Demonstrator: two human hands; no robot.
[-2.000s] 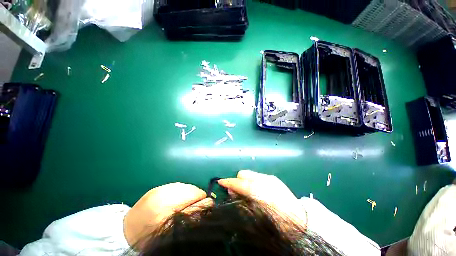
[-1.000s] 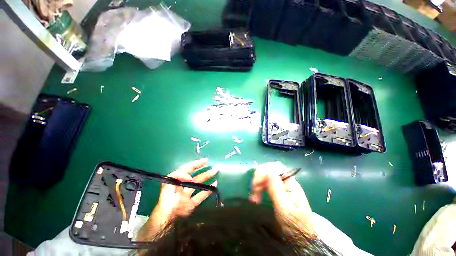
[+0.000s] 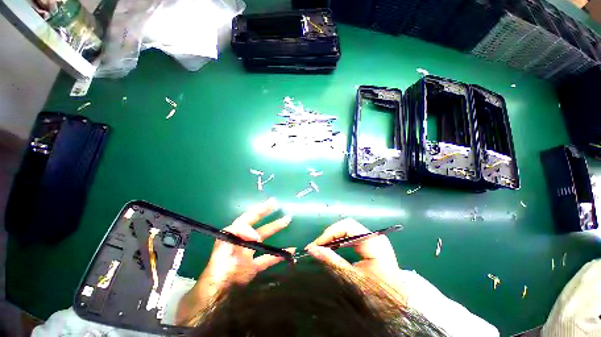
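Observation:
A black phone middle frame (image 3: pixel 122 263), with a grey end, an orange flex cable (image 3: pixel 155 260) and a large window, lies tilted at the lower left. My left hand (image 3: pixel 237 263) holds it by its long upper side, fingers spread through and over the window. My right hand (image 3: pixel 356 247) holds dark tweezers (image 3: pixel 356 239) like a pen, their tip at the frame's right corner. Hair hides the frame's lower right part and part of both hands. I cannot tell whether the tip grips anything.
A pile of white liner strips (image 3: pixel 303 128) lies at mid-bench. Stacks of frames (image 3: pixel 448 161) stand right of it, another stack (image 3: pixel 286 49) at the back, one (image 3: pixel 56 178) at left. Plastic bags (image 3: pixel 181 33) lie back left. Another person's sleeve (image 3: pixel 580 306) is at the lower right.
The phone middle frame has come into view, held in my left hand. My right hand, earlier pinching beside the left, now holds the tweezers with their tip at the frame's corner.

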